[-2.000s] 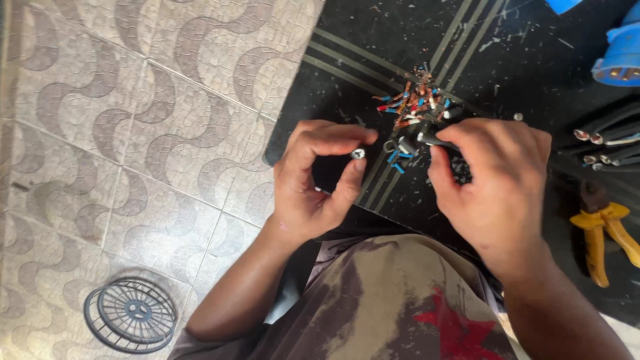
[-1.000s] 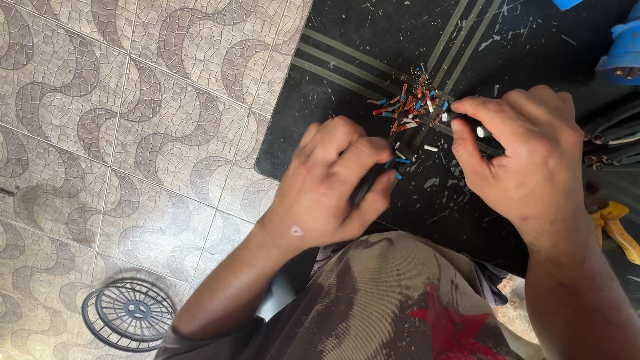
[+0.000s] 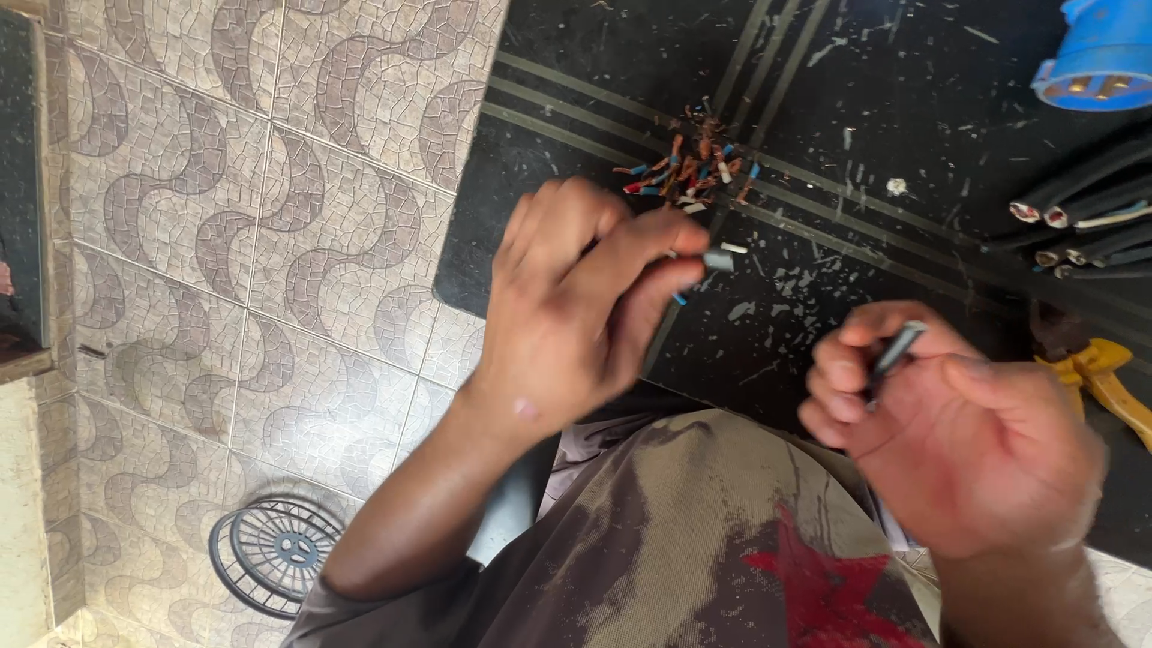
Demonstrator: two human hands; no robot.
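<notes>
My left hand (image 3: 576, 315) is over the near left part of the black table, pinching a short dark piece of cable sheath (image 3: 718, 260) between thumb and forefinger. At the right my right hand (image 3: 954, 432), palm up and slightly blurred, holds another short black piece (image 3: 895, 355) against its curled fingers. Beyond my left hand lies a pile of wire scraps (image 3: 697, 166) with bare copper and blue, red and white insulation. A small white bit (image 3: 733, 247) rests just past the piece in my left fingers.
Black table (image 3: 900, 54) with pale stripes and scattered scraps. At the right are a blue industrial plug (image 3: 1093, 63), several black cables (image 3: 1080, 193) with cut ends and yellow-handled pliers (image 3: 1111, 382). A black plastic basket (image 3: 274, 558) stands on the tiled floor.
My right hand has moved away from the scrap pile, toward my body and to the right, and turned palm up. My left hand now shows a dark piece in its fingertips.
</notes>
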